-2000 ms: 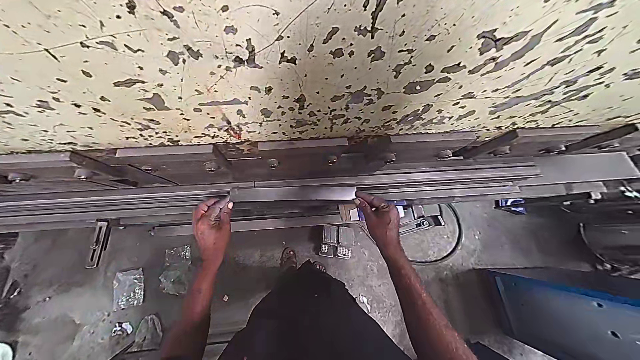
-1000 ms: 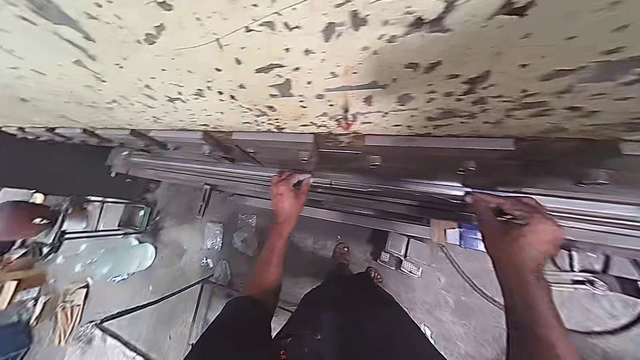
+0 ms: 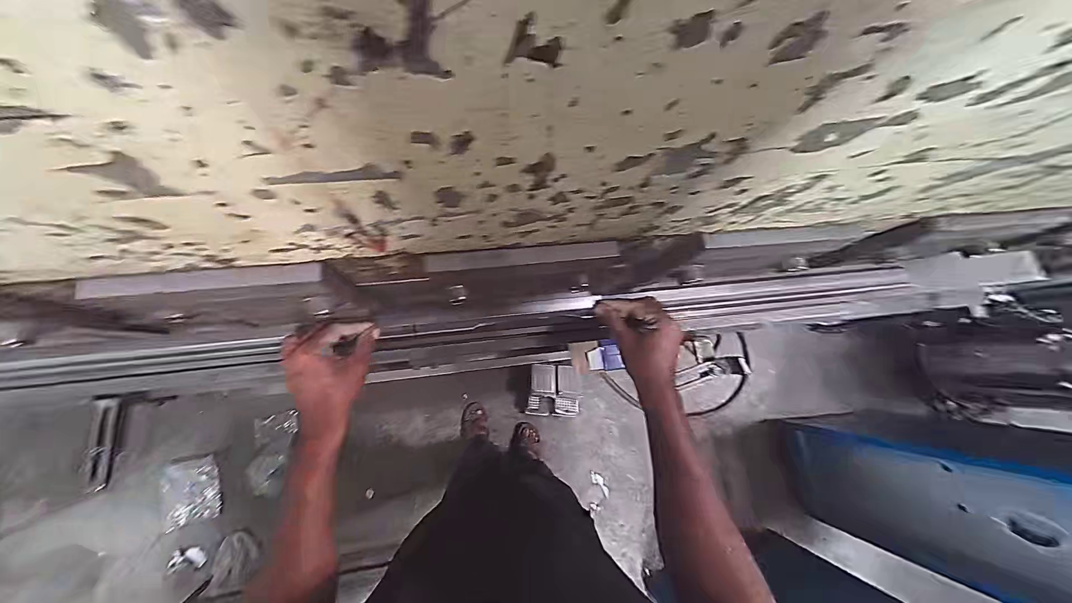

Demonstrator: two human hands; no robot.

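Observation:
A narrow metal strip spans the gap between my two hands, lying along the rails of a long machine bed that looks like a press brake's. The fingers of my left hand pinch its left end; part of that grip is blurred. At the right end, my right hand has thumb and fingers closed on the strip. The grooved metal rail runs beneath and beyond both hands. Just above them is a row of bolted clamp plates, below a cream panel with chipped paint.
Metal pedals stand on the floor near my feet, with a dark hose loop to their right. A blue metal part lies at lower right. Clear plastic bags and a slotted metal piece lie at left.
The strip, seen clearly between my hands two seconds ago, now lies closer against the clamp plates. The view swung aside and back in between.

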